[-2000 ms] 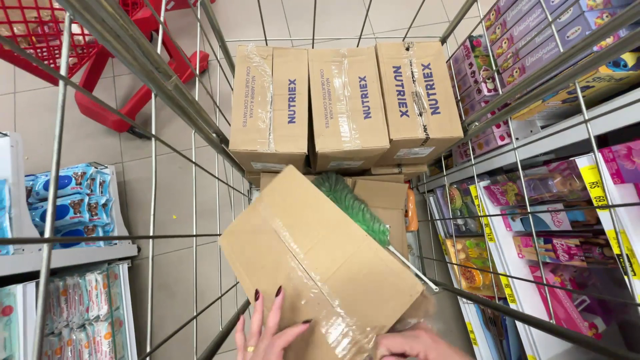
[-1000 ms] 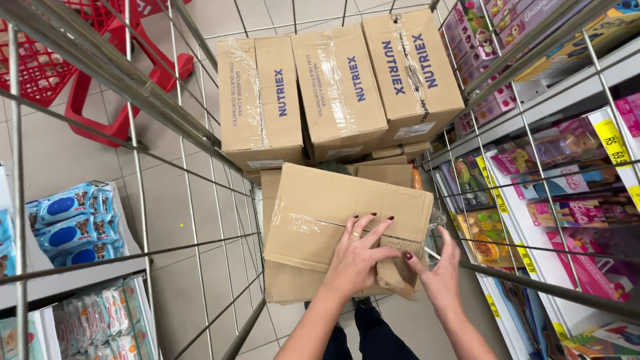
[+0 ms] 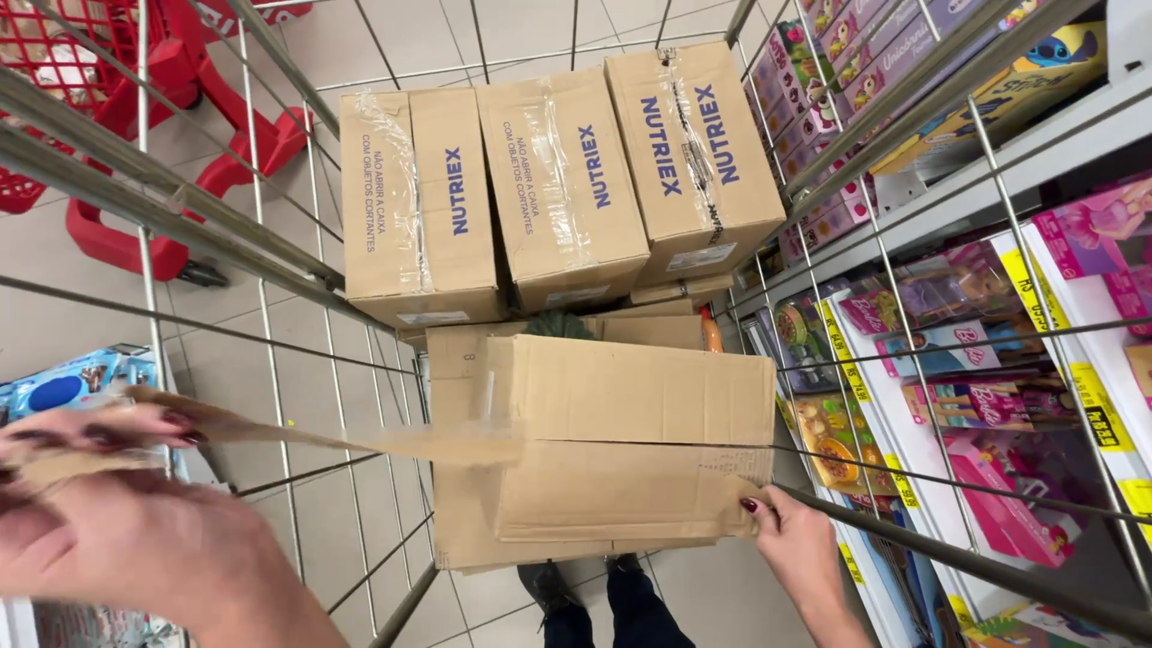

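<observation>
A cardboard box [image 3: 630, 396] with a seam across its upper face lies on other flattened-looking cardboard [image 3: 463, 531] inside a wire cage cart. My left hand [image 3: 117, 504], blurred at the far left, grips a strip of packing tape [image 3: 351, 441] that stretches from the box's left side. My right hand [image 3: 792, 531] holds the box's lower right corner, thumb on top and the other fingers partly hidden. Behind stand three taped cartons: a left one [image 3: 441, 261], a middle one [image 3: 576, 198] and a right one [image 3: 702, 207]. Something green [image 3: 560, 326] shows between them and the box.
Wire cart sides with metal rails [image 3: 972, 558] rise on both sides. Shelves of boxed dolls and toys [image 3: 981, 405] stand to the right. A red shopping cart [image 3: 225, 162] is at the upper left, above blue packs [image 3: 67, 387]. My legs [image 3: 634, 603] are below the box.
My left hand has moved from the box to the far left, with tape now pulled out from the box. My right hand has gone to the box's lower right corner.
</observation>
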